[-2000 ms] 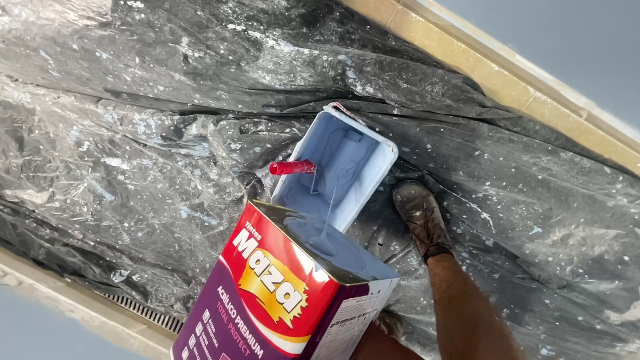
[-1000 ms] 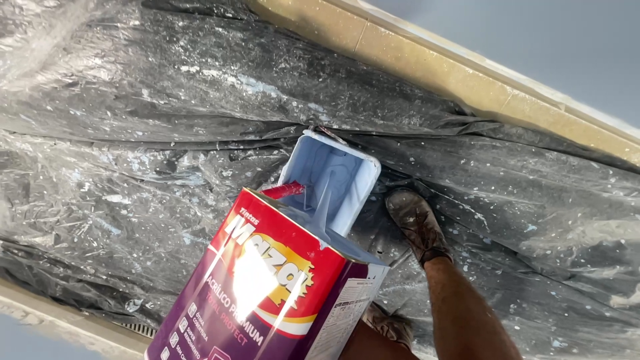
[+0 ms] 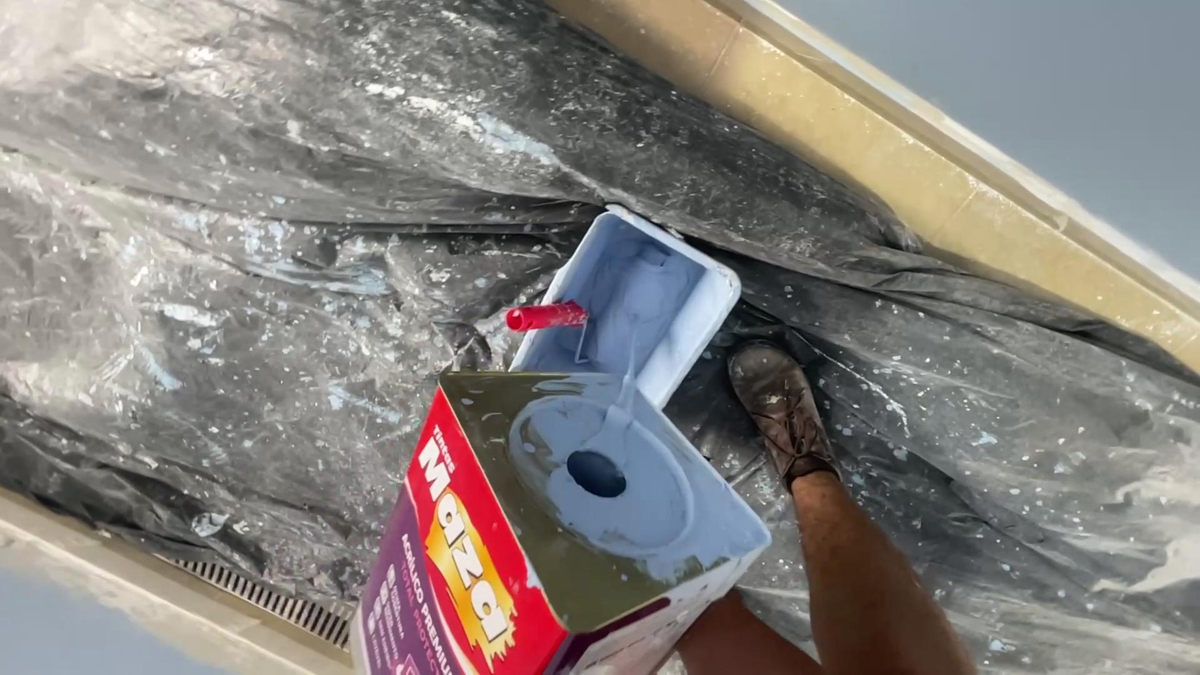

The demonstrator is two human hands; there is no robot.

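Note:
A large square Maza paint can point(image 3: 478, 553) is tilted at the bottom centre, its metal top smeared with light blue paint around a round opening. A thin stream of paint runs from its top edge into a white rectangular tray point(image 3: 722, 281) on the floor, which holds light blue paint. A red-handled roller frame point(image 3: 547, 316) leans in the tray, its handle jutting over the left rim. Neither of my hands shows; what holds the can is hidden.
Black plastic sheeting point(image 3: 281, 309), wrinkled and paint-spattered, covers the floor. My shoe point(image 3: 780, 403) stands right of the tray. A tan ledge point(image 3: 844, 159) borders the blue-grey wall at upper right. A floor grate point(image 3: 262, 595) lies at lower left.
The can has tipped back from its steeper pouring tilt, and its round opening has come into view. The paint stream has thinned.

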